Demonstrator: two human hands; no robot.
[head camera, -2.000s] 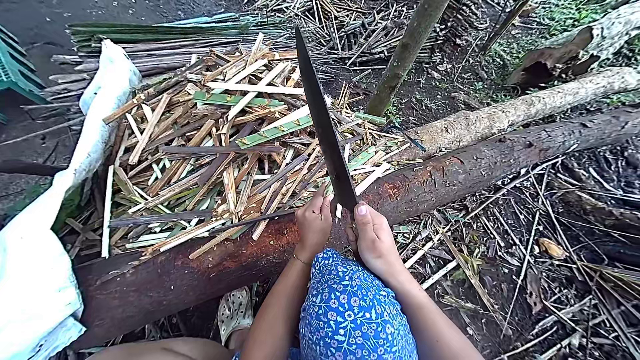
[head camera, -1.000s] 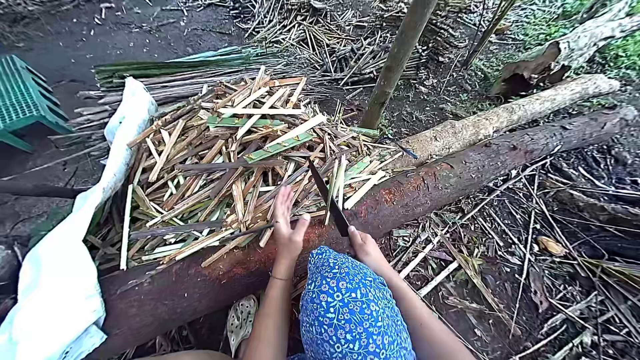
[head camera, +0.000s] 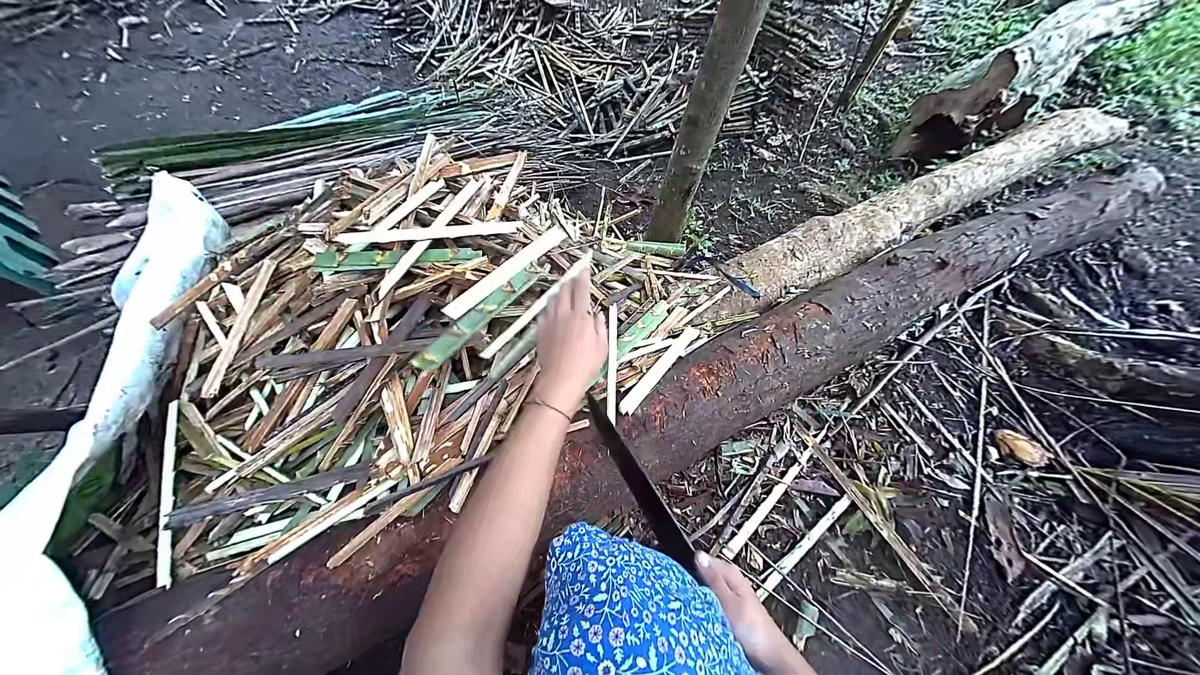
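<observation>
My left hand (head camera: 572, 342) reaches out over the right side of a heap of split wood strips (head camera: 319, 375), its fingers beside a pale strip (head camera: 539, 305). Whether it grips that strip I cannot tell. My right hand (head camera: 741, 595), low in view by my knee, is closed on the handle of a machete (head camera: 647, 487). The dark blade points up and left, its tip near my left wrist, over the brown log (head camera: 759, 384). The machete's handle is mostly hidden by the hand and the blue floral cloth (head camera: 628, 609).
A paler log (head camera: 900, 216) lies behind the brown one, and a thin upright post (head camera: 708, 112) stands beyond the heap. White sacking (head camera: 141, 309) borders the heap on the left. Long palm stalks (head camera: 281, 141) lie behind it. Sticks and debris cover the ground at right.
My left hand was on the machete with the right, then came away with fingers spread, and is now forward over the heap. The machete has been lowered toward my knee, still in my right hand.
</observation>
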